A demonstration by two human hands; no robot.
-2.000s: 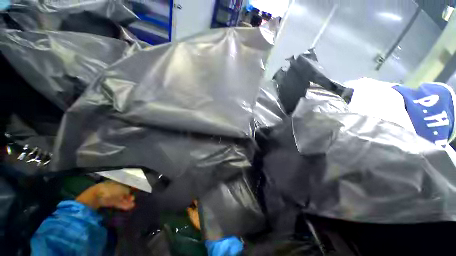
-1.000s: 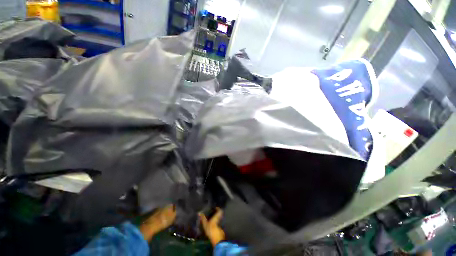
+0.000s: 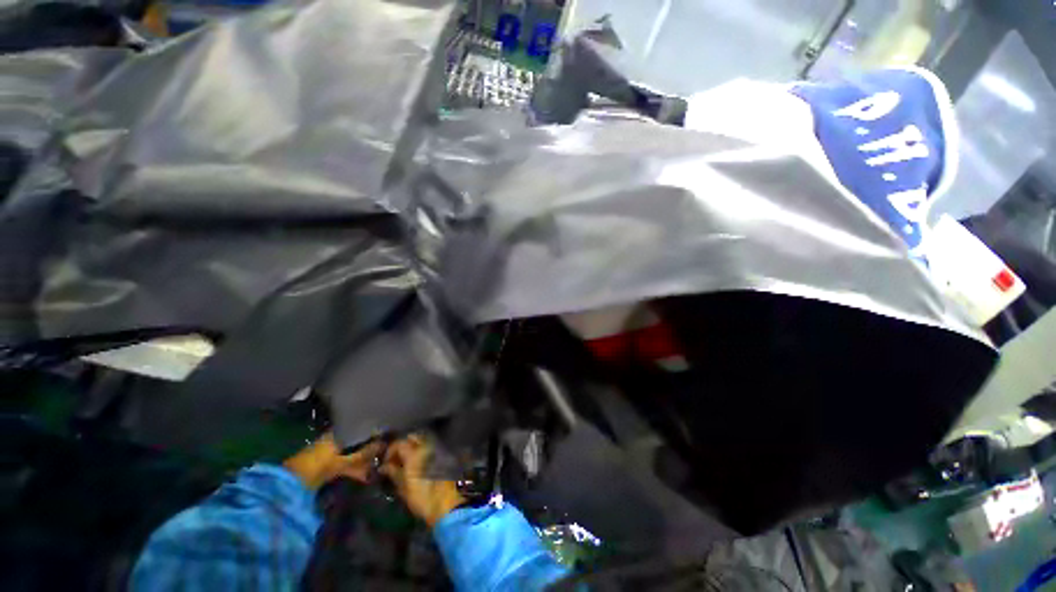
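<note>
My left hand and my right hand are close together at the lower middle, fingertips nearly meeting below a dark grey flap. Something small and dark may lie between the fingers; it is too dark and blurred to tell. Small shiny poly bags lie right of my right sleeve. A large grey-black bag gapes towards me on the right, with a white-and-red item and a thin silvery rod inside. Another large grey bag stands at the left.
A white-and-blue cloth with white letters and a white card with a red mark lie behind the right bag. White papers show under the left bag. A white-and-red pack and dark bags lie on the green surface at the lower right.
My hands have come together and moved slightly left and up in the picture. The open mouth of the right bag shows wider.
</note>
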